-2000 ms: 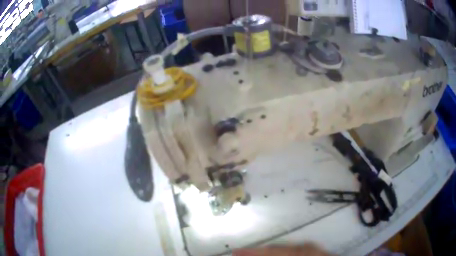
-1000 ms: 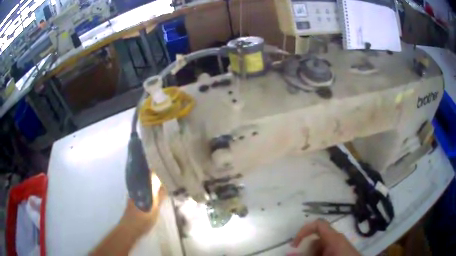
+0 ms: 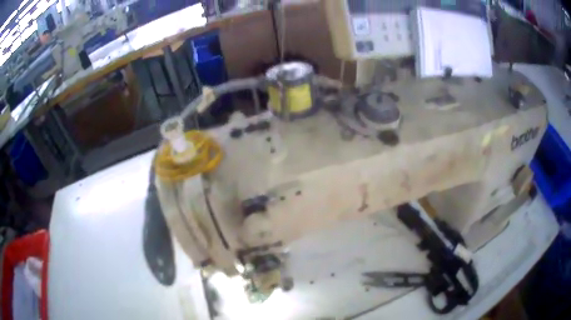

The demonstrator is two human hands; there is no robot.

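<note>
The off-white sewing machine head [image 3: 350,181] lies across the view. Neither of my hands is in the picture. The needle and presser foot area [image 3: 263,272] is at its left end, over a brightly lit plate. A coiled yellow cord [image 3: 191,156] is around a white knob at the left top. A silver tin with a yellow label [image 3: 291,94] stands on the machine top, right of the cord. Black-handled scissors [image 3: 451,275] lie under the machine arm, with slim dark snips [image 3: 397,279] beside them. The picture is somewhat blurred.
A dark grey lamp head [image 3: 158,240] hangs left of the needle area. A red basket [image 3: 44,275] with white pieces is at the lower left. A control panel [image 3: 382,31] and a spiral notepad [image 3: 454,44] stand behind the machine. A blue basket [image 3: 554,165] is at the right edge.
Both hands, seen one second ago at the lamp and near the front edge, have left the picture. The machine now sits lower and further left in the view.
</note>
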